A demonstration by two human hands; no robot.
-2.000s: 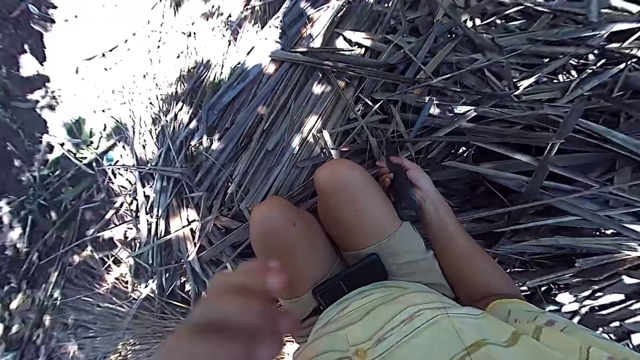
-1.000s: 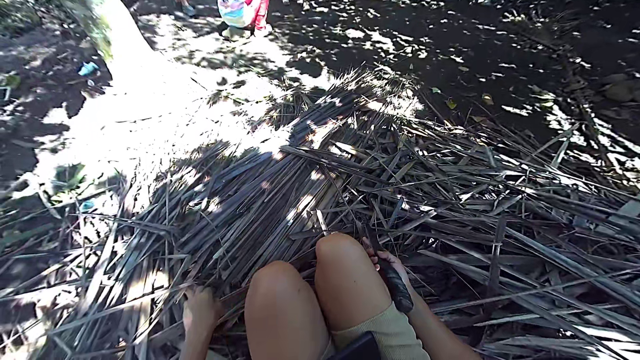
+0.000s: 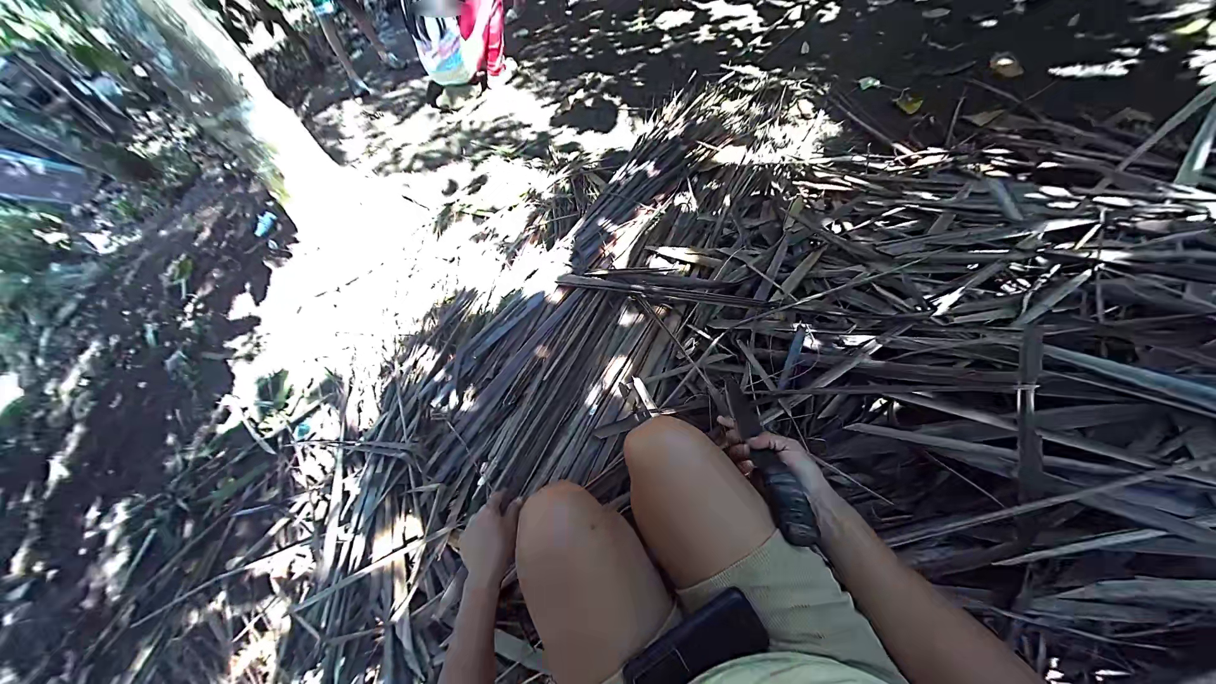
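Observation:
Dry palm leaves point(image 3: 570, 370) lie in a thick layer in front of my bare knees and to both sides. My right hand point(image 3: 774, 451), beside my right knee, grips a knife with a dark handle point(image 3: 790, 503); its dark blade point(image 3: 741, 408) points forward over the leaves. Beside my left knee, my left hand point(image 3: 489, 537) rests low at the leaves, its fingers partly hidden, so whether it holds a leaf does not show. A black phone or case point(image 3: 698, 641) lies on my lap.
A pale tree trunk point(image 3: 256, 104) rises at the upper left beside brightly lit ground. Farther off, a person in red and light clothing point(image 3: 484, 38) is partly in view, with another person's legs point(image 3: 342, 47) to the left. Loose leaves spread widely on the right.
My left hand, raised and blurred over my lap two seconds ago, has moved down beside my left knee. My right hand still holds the knife. The view has tilted forward.

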